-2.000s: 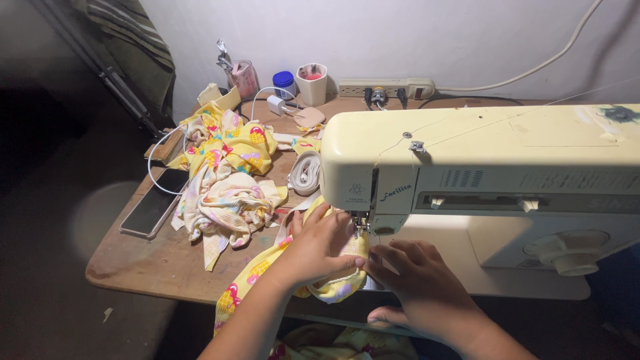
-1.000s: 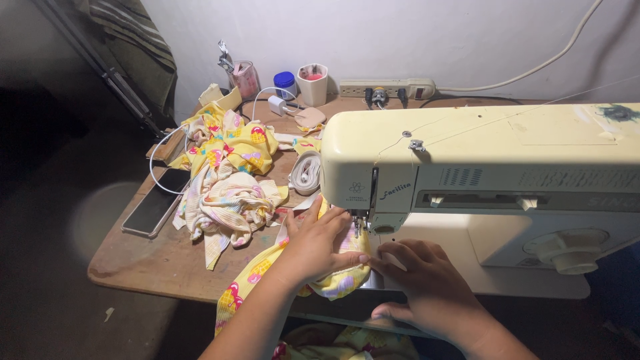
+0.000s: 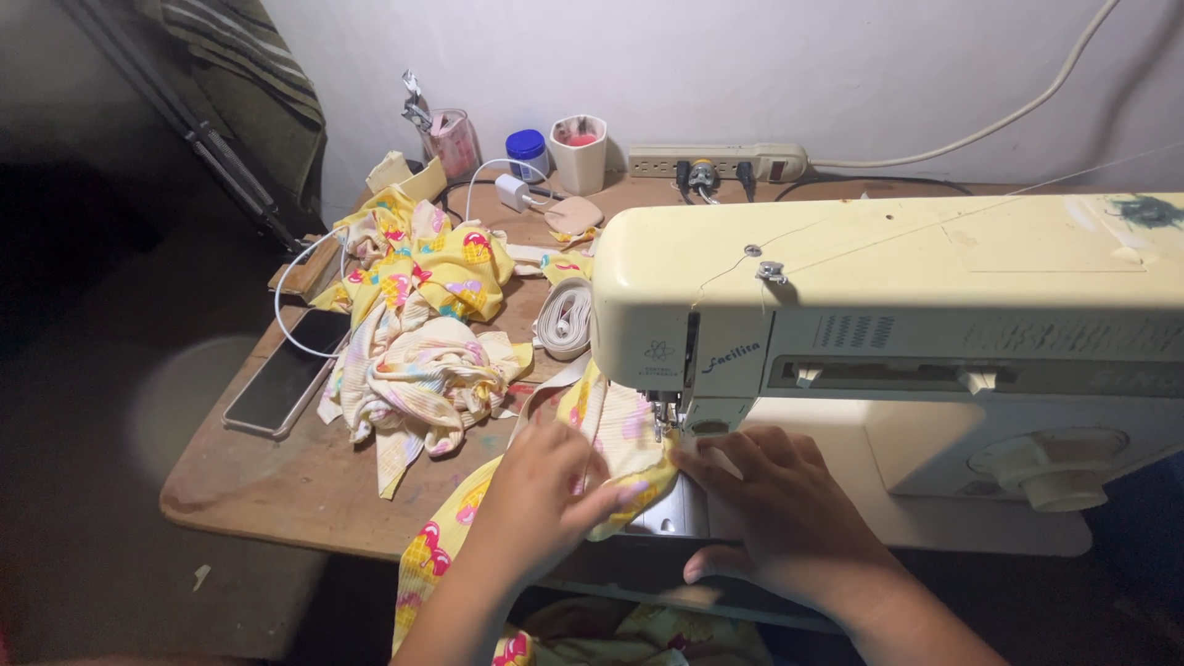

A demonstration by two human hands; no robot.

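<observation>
A cream sewing machine [image 3: 888, 250] stands at the right, thread running over its top. Yellow ribbed fabric with an ice-cream print [image 3: 629, 421] lies under the presser foot [image 3: 664, 421] and hangs over the front edge. My left hand [image 3: 550, 481] is on the fabric left of the foot, fingers curled; whether it pinches the cloth is unclear. At the fabric's right edge, by the foot, are the fingertips of my right hand [image 3: 772, 509], its thumb apart over the front edge of the machine bed. What its fingertips grip cannot be told.
Crumpled printed fabric [image 3: 425, 351] and a phone [image 3: 287, 375] lie on the wooden table [image 3: 277, 499] at left. A rolled white elastic band [image 3: 564, 317] sits beside the machine. Behind are a blue-lidded jar [image 3: 527, 153], a white cup [image 3: 579, 153], a charger [image 3: 513, 191] and a power strip [image 3: 712, 162].
My left hand has drawn back from close beside the presser foot toward the lower left, uncovering more fabric. My right hand remains near the fabric's right edge.
</observation>
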